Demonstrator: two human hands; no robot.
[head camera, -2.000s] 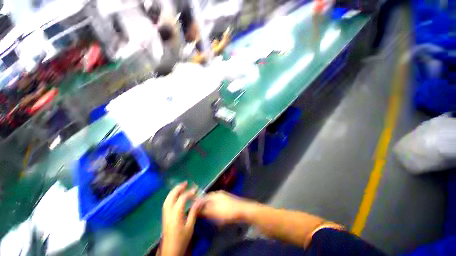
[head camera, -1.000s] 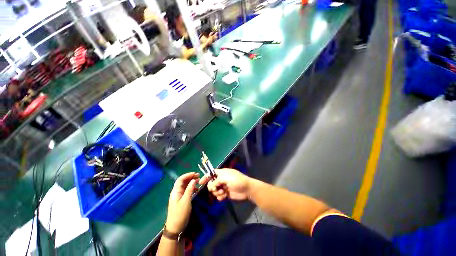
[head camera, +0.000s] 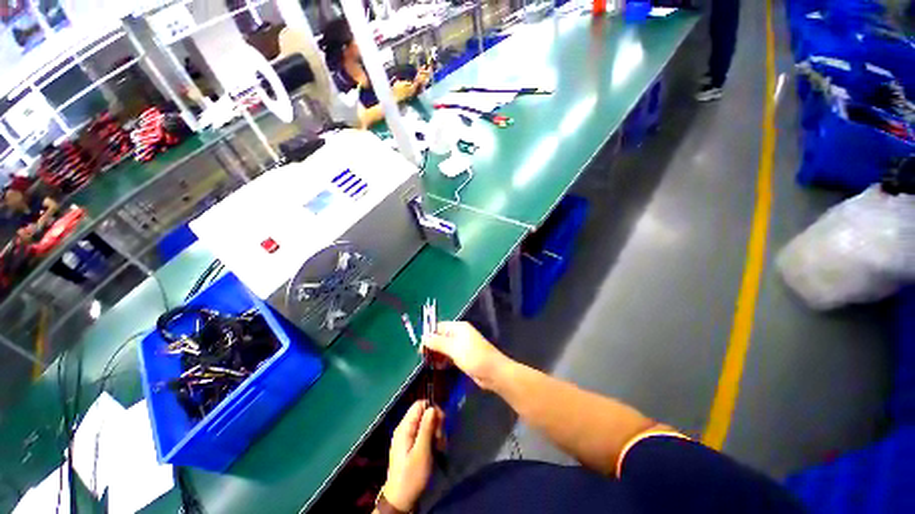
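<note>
A dark cable (head camera: 431, 384) is held upright in front of the bench edge, with several pale and silvery tipped wire ends (head camera: 429, 319) sticking up. My right hand (head camera: 458, 351) is closed on it just below the tips. My left hand (head camera: 413, 448) is closed around the cable lower down. The cable's lower part is lost against dark clothing. A blue bin (head camera: 251, 394) on the green bench (head camera: 371, 392) holds a pile of black coils (head camera: 213, 361) with silvery ends.
A coil winding machine (head camera: 301, 206) with a spoked winding head (head camera: 333, 286) stands behind the bin. White sheets (head camera: 108, 457) and thin black cables lie at the left. A person (head camera: 366, 85) is across the bench; another stands in the aisle (head camera: 718, 45). A white bag (head camera: 853, 251) lies right.
My left hand has moved down from beside the wire tips and closed on the cable below my right hand. The tips now point more upright. The view has shifted slightly.
</note>
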